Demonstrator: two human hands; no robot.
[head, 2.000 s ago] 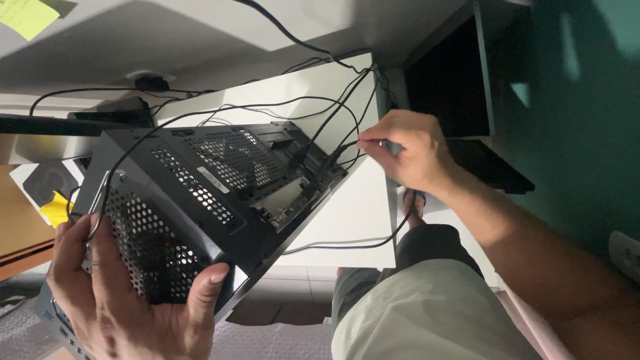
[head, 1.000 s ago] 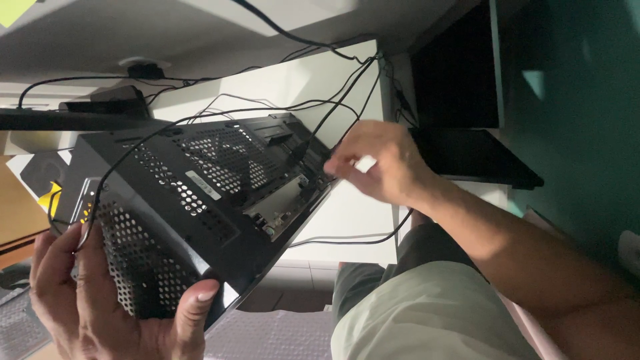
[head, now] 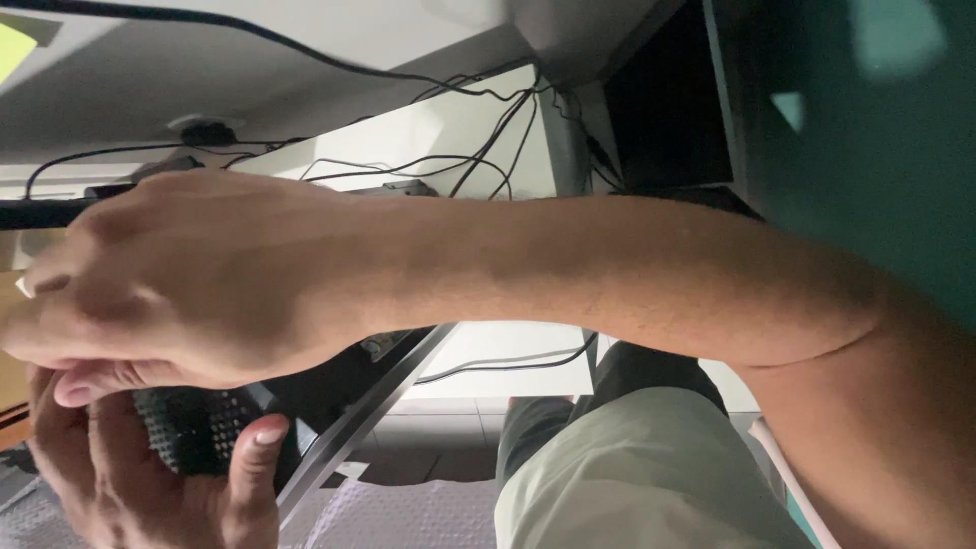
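A black computer case (head: 328, 389) with perforated panels and a pale metal edge lies tilted at the lower left, mostly covered by my right hand and forearm. My left hand (head: 168, 473) grips its perforated end, thumb on the near side and fingers around the far side. Over the case reaches my right hand (head: 175, 282), its thumb close to the left hand's fingers; whether it holds anything is hidden. Thin black cables (head: 488, 152) run behind the forearm over the white surface.
The white desk surface (head: 396, 130) extends behind the case. A thick black cable (head: 267, 34) crosses the upper left. A dark screen-like panel (head: 671, 107) stands at the upper right. Another cable (head: 526, 366) runs toward my legs. Purple textured material (head: 412, 515) lies below.
My right hand has moved left from the cable end of the case to beside my left hand, and its forearm now covers much of the case. The left hand keeps its grip.
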